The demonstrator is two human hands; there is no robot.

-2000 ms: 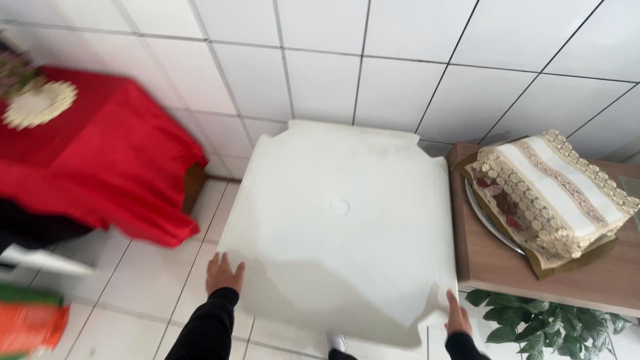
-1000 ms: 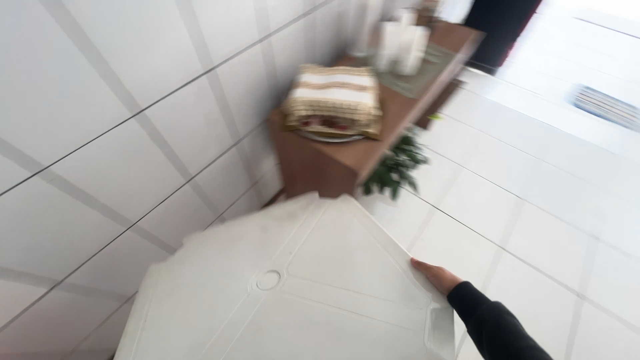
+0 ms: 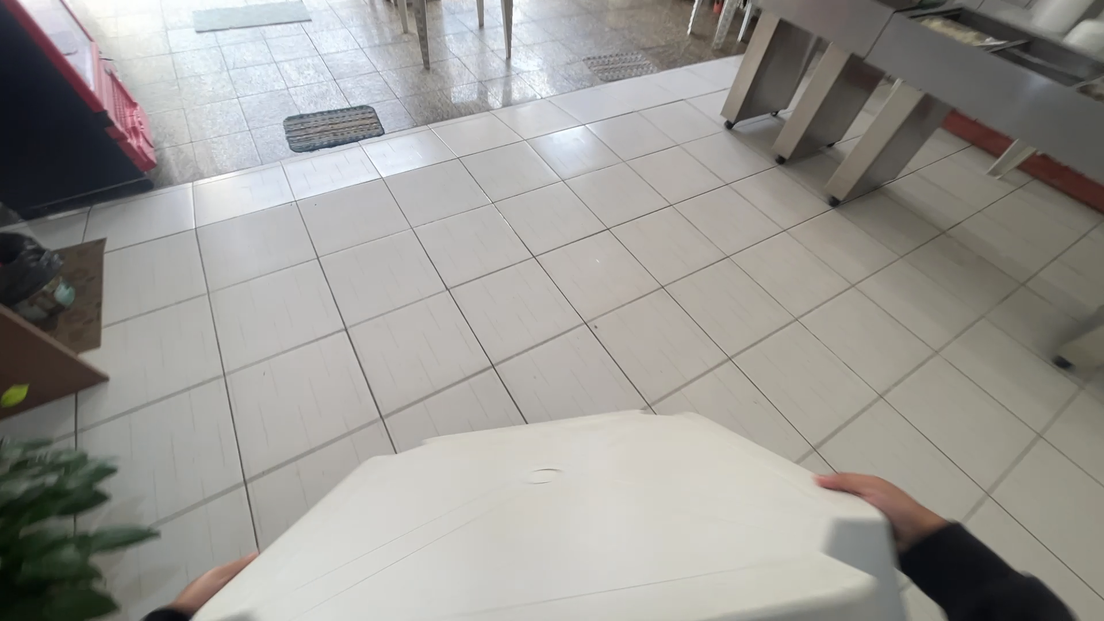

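A white plastic table (image 3: 552,535) with cut corners and a small round mark in its top fills the bottom middle of the view. My left hand (image 3: 211,586) grips its left edge, partly cut off by the frame and hidden by the tabletop. On the right edge, my right hand (image 3: 888,504) holds on with its fingers over the rim, the black sleeve behind it. The table's legs are hidden beneath the top.
Light floor tiles (image 3: 517,285) spread ahead. Stainless steel counters (image 3: 966,78) on castered legs stand at right. A red and dark cooler (image 3: 78,103), a wooden shelf (image 3: 52,371) and a leafy plant (image 3: 52,526) are at left; a striped mat (image 3: 334,128) lies ahead.
The view has swung far right, from the tiled wall to the open floor. The table has turned with me. My left hand, out of view one second ago, shows again at its left edge.
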